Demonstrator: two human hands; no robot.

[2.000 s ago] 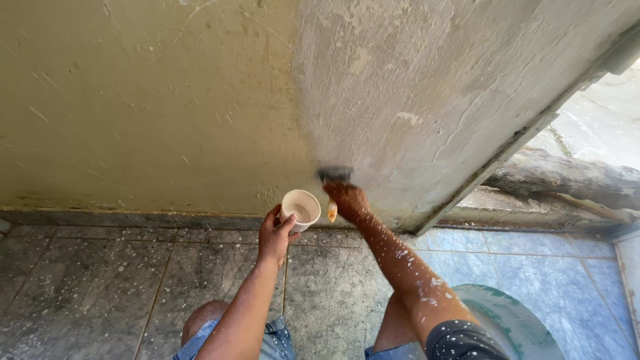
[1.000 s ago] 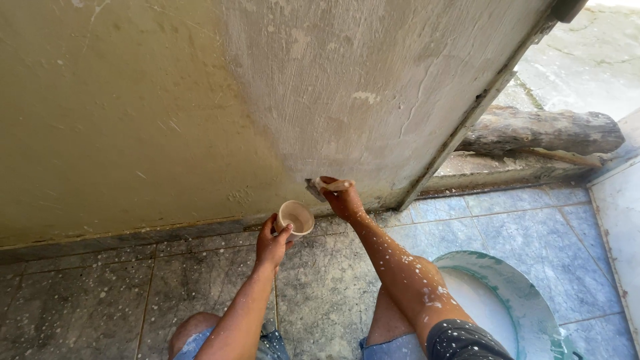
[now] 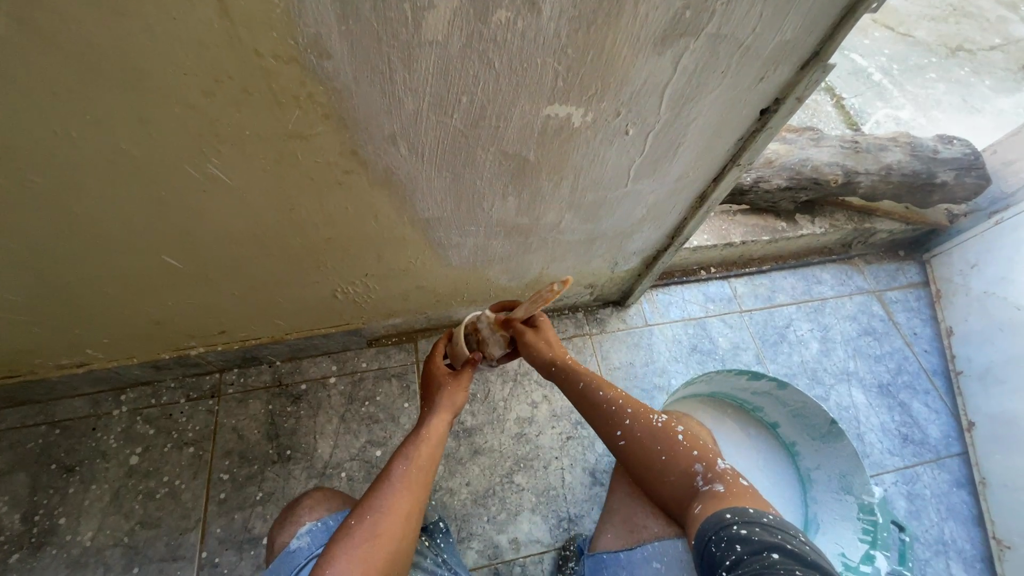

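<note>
My left hand [image 3: 448, 376] holds a small pale cup [image 3: 459, 344], tilted to the right, near the foot of the wall. My right hand [image 3: 532, 336] grips a paintbrush [image 3: 542, 298] by its light wooden handle, which points up and right. The brush's paint-caked head is at the cup's mouth; whether it touches the rim cannot be told. Behind both hands stands the wall [image 3: 512, 144], olive-yellow at the left and coated greyish white at the right. White specks of paint dot my right forearm.
A green tub [image 3: 832, 448] with white liquid in it stands on the tiled floor [image 3: 816, 320] by my right knee. The wall ends at a worn edge strip [image 3: 720, 188]. Beyond it lies a weathered log [image 3: 888, 170]. A pale panel [image 3: 984, 320] stands at the far right.
My right hand has moved from the wall to the cup with the brush. The cup, upright before, is now tilted. The view has shifted somewhat to the right.
</note>
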